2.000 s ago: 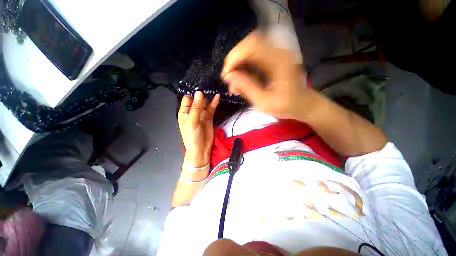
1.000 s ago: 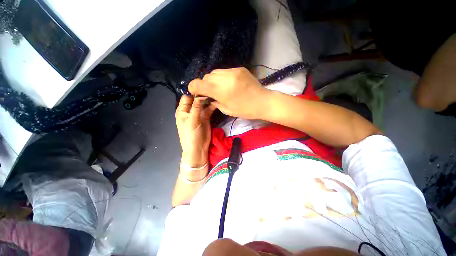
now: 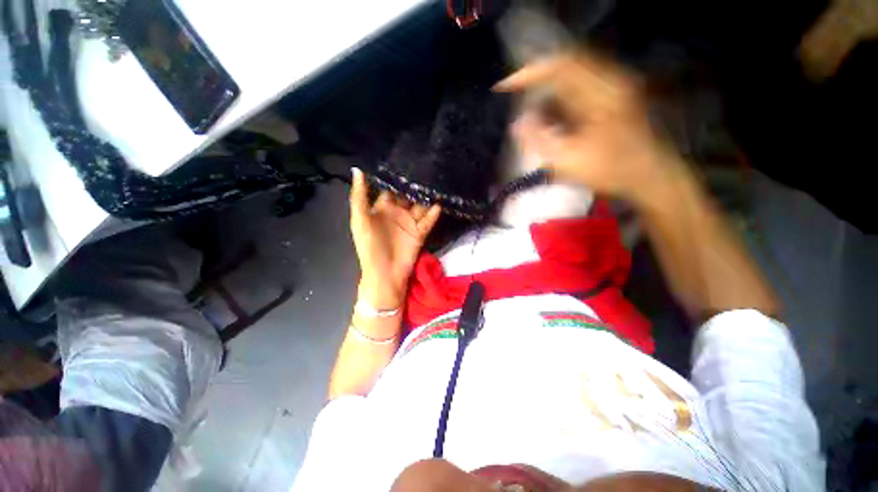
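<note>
The black nubby garment piece [image 3: 448, 144] lies over my lap, with the beaded trim [image 3: 414, 190] along its near edge, glinting white. My left hand [image 3: 387, 226] holds the trimmed edge from below, thumb and fingers around it. My right hand [image 3: 602, 125] is raised to the right of the cloth, clear of it and strongly blurred; whether it holds a needle or thread cannot be seen. A length of trim runs right from the edge, passing close below the right hand.
A smartphone [image 3: 183, 62] lies on the white table [image 3: 279, 29] at upper left. Long black strands [image 3: 173, 207] hang over the table's edge. Red cloth [image 3: 578, 250] lies across my lap. Another person's plastic-covered leg [image 3: 135, 336] is at lower left; a person's hand [image 3: 836, 36] is at upper right.
My right hand has left the trimmed edge beside my left hand and swung up and to the right. My left hand keeps its hold. The table and phone have shifted right in view.
</note>
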